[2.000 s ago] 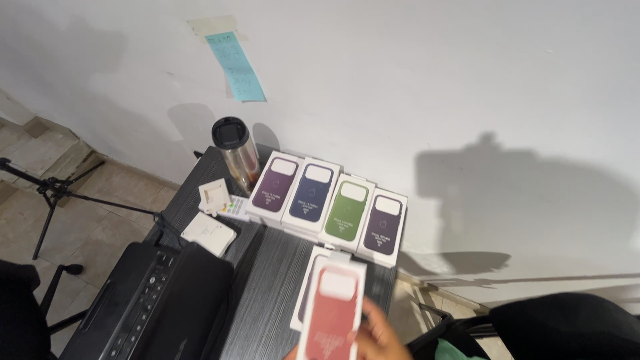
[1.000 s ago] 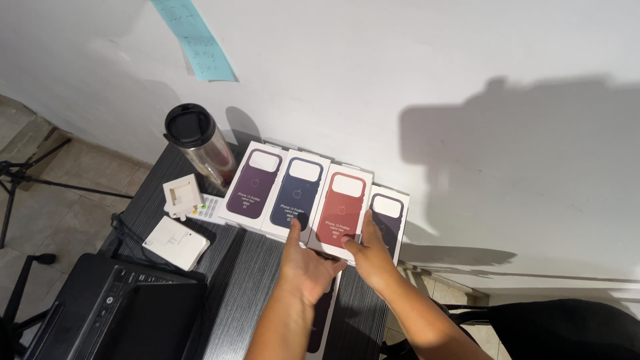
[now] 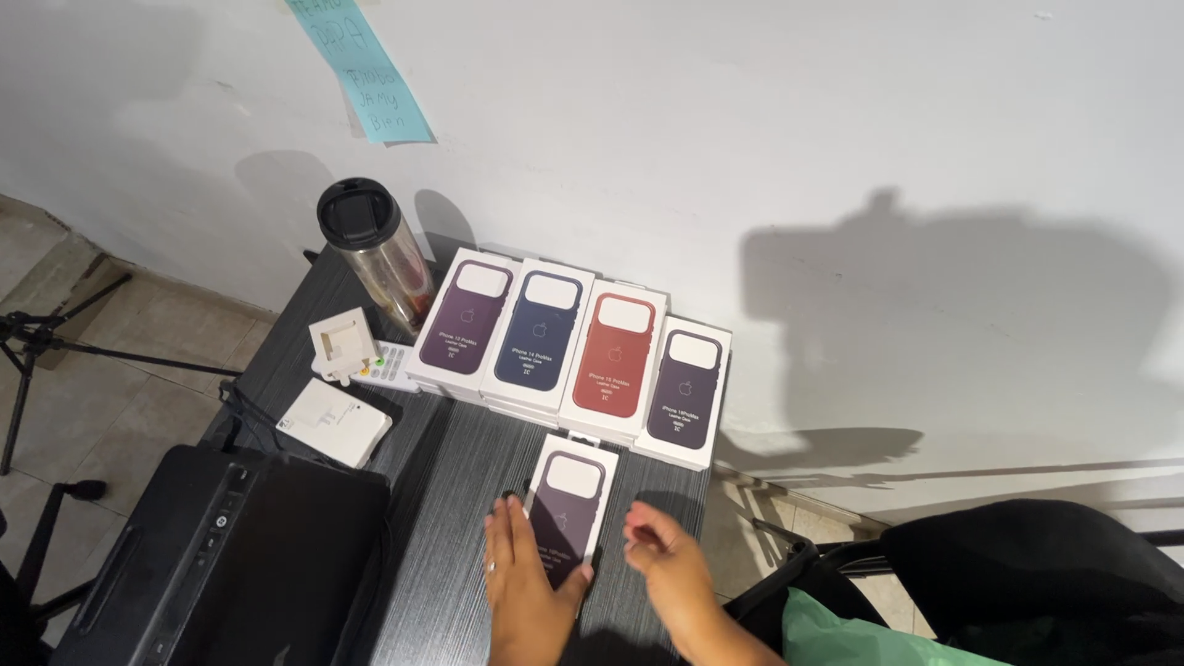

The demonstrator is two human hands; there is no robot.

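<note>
My left hand (image 3: 527, 592) lies over the left and lower part of a phone case box (image 3: 587, 462) with a dark purple case printed on it, its thumb at the box's right edge. Just right of this box hovers my right hand (image 3: 671, 573), fingers curled, holding nothing. Beyond them a row of stacked white case boxes stands along the wall: a purple one (image 3: 467, 310), a blue one (image 3: 544, 319), a red one (image 3: 615, 342) on top of its stack, and a dark purple one (image 3: 684, 388) at the right end.
A steel tumbler (image 3: 384, 268) with a black lid stands left of the row. Near it are a white remote (image 3: 393, 365), a small open box (image 3: 347, 342) and a white box (image 3: 338, 421). A black printer (image 3: 250, 564) fills the table's left side; a black chair (image 3: 1036, 573) is at right.
Both hands have come back from the red box, which stays in the row. My left hand is now on the separate dark purple box nearer me. Two seconds ago, the red box was held apart from the row.
</note>
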